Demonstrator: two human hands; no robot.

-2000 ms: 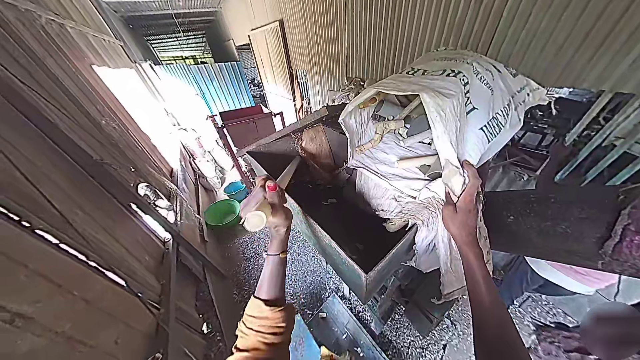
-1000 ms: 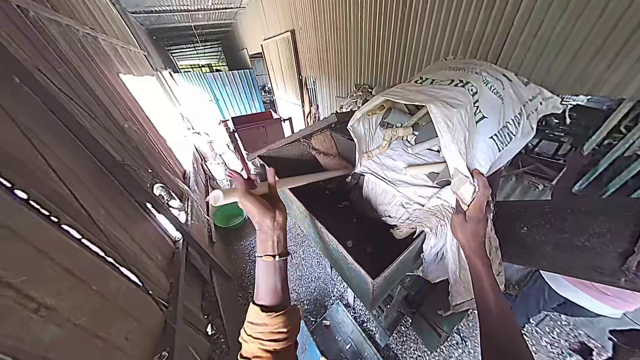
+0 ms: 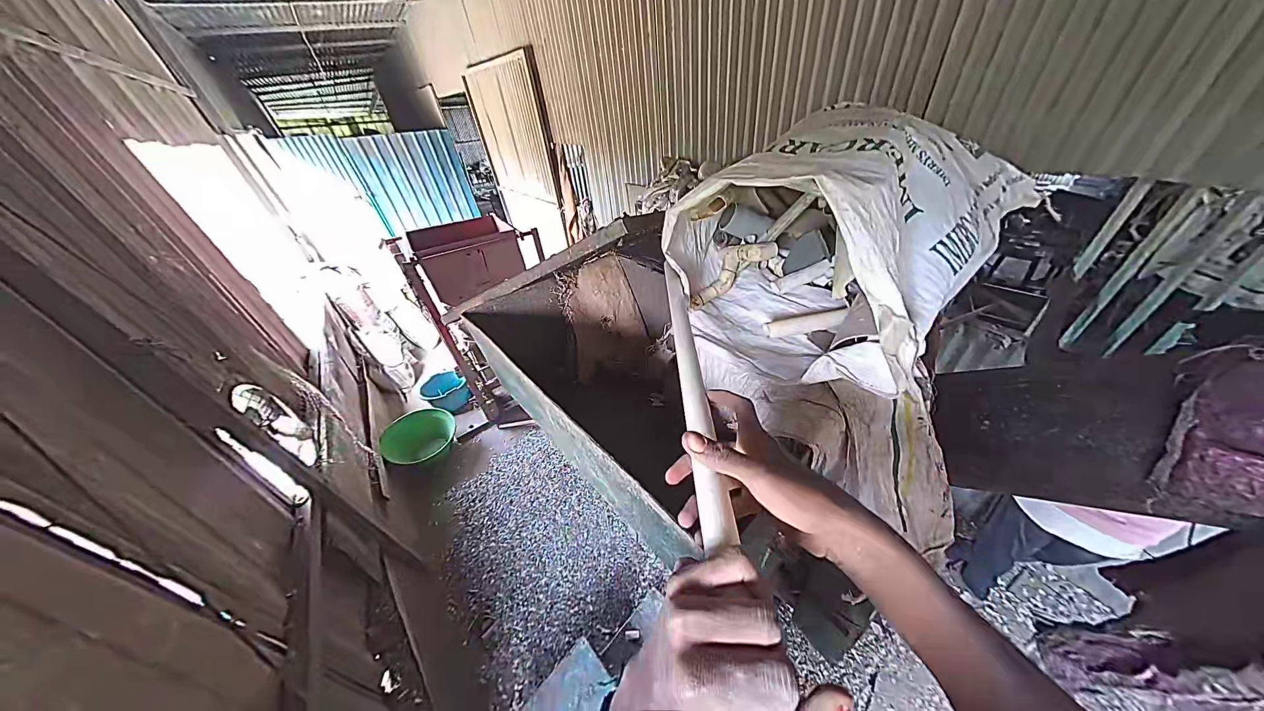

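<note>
A long off-white plastic pipe (image 3: 688, 355) slants up over a metal hopper (image 3: 583, 484) to the mouth of a woven plastic sack (image 3: 948, 207). My left hand (image 3: 726, 632) is closed in a fist around the pipe's near end, low in the view. Just above it, my right hand (image 3: 755, 464) holds the pipe between its thumb and fingers. Inside the open sack lie several plastic pipe pieces and elbow fittings (image 3: 743, 259). The hopper's inside is dark, with a brown patch on its far wall.
A green basin (image 3: 419, 437) and a blue basin (image 3: 446, 391) stand left of the hopper, near a red metal frame (image 3: 474, 259). Grey chips (image 3: 543, 533) cover the floor. A corrugated wall (image 3: 790, 79) runs behind the sack. Dark machine parts and pink-and-white cloth lie at the right.
My right hand has let go of the sack's edge and taken hold of the pipe. The pipe has swung from pointing across the hopper to pointing away from me, with my left hand now lower.
</note>
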